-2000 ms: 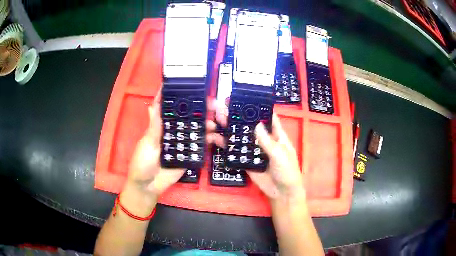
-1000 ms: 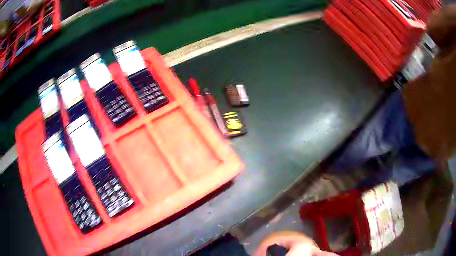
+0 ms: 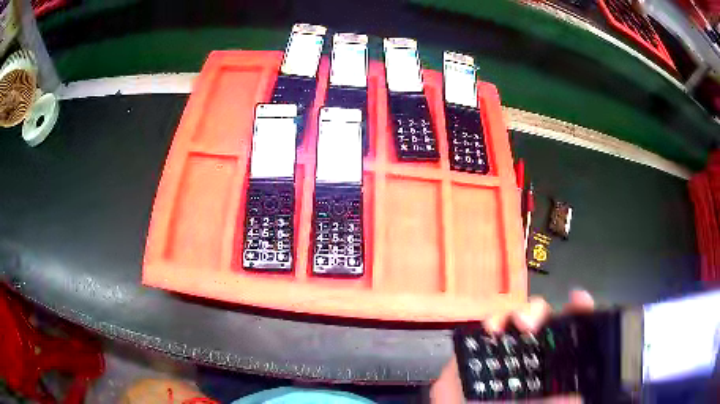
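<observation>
My right hand [image 3: 530, 316] holds an open flip phone [image 3: 505, 367] turned sideways at the lower right, beyond the tray's front edge. Its keypad faces me; its bright screen is blurred and cut by the right edge. My left hand [image 3: 162, 390] is low at the bottom edge, mostly cut off, so its grip is hidden. The red-orange tray [image 3: 339, 304] holds several open phones with lit screens. Two front ones [image 3: 268, 225] [image 3: 338, 229] lie side by side; the others, such as one at the back right [image 3: 467, 142], lie in the back row.
Red pens [image 3: 527, 205], a gold-printed black piece [image 3: 539, 251] and a small dark block [image 3: 560, 218] lie right of the tray. A fan's round base [image 3: 39, 118] stands at the left. A red stool [image 3: 51, 347] is below the bench. Red stacked trays [image 3: 706, 221] show at the right edge.
The view swung right, then back to the tray. Both hands left the space above the tray, where each held an open phone. My right hand now holds a phone at the lower right.
</observation>
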